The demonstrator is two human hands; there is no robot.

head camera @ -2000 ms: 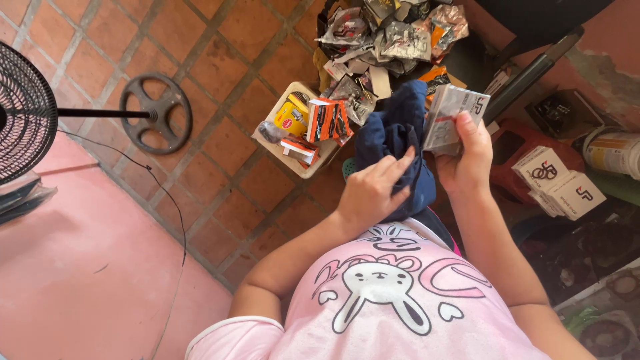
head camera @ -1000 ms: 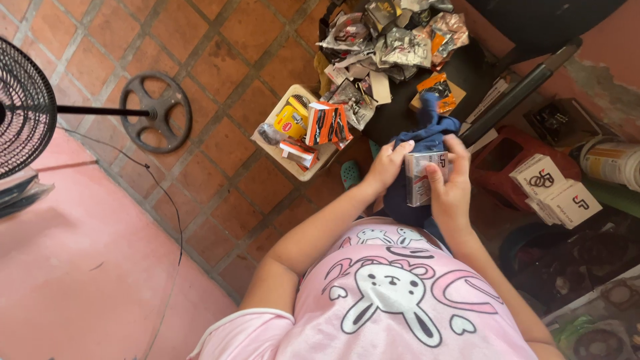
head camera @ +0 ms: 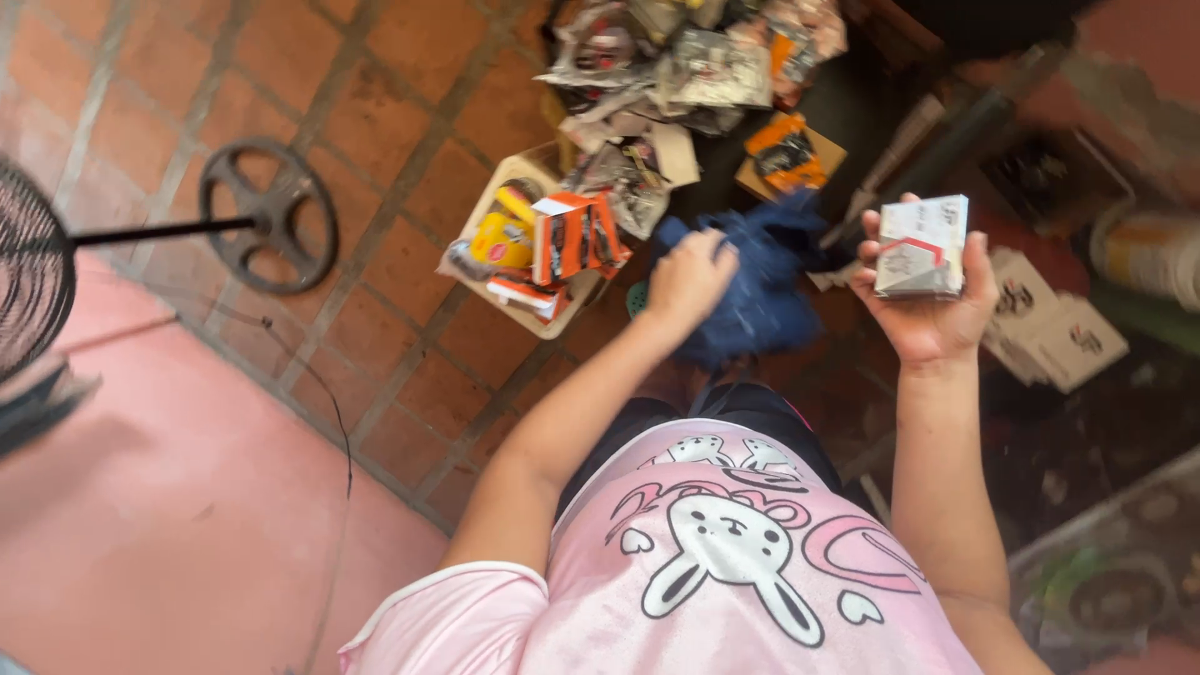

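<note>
My right hand [head camera: 928, 305] holds a small white and grey box [head camera: 922, 247] with a red stripe, its fingers around the sides and its palm facing up. To the left of it, my left hand [head camera: 692, 277] is on a dark blue cloth [head camera: 750, 291], which is blurred and spread over the front of my legs. Whether the left fingers grip the cloth is hard to tell. Beyond the cloth lies an orange and black packet [head camera: 786, 155] on a piece of cardboard.
A cream plastic basket [head camera: 542, 328] with orange boxes [head camera: 562, 239] and a yellow pack [head camera: 502, 239] stands on the tiled floor. Crumpled plastic packets [head camera: 717, 70] are piled behind it. White boxes [head camera: 1078, 342] sit at the right. A fan's base [head camera: 269, 217] stands at the left.
The box, between both hands a second ago, is now in my right hand alone, farther right. My left hand has moved left onto the blue cloth, which is more spread out.
</note>
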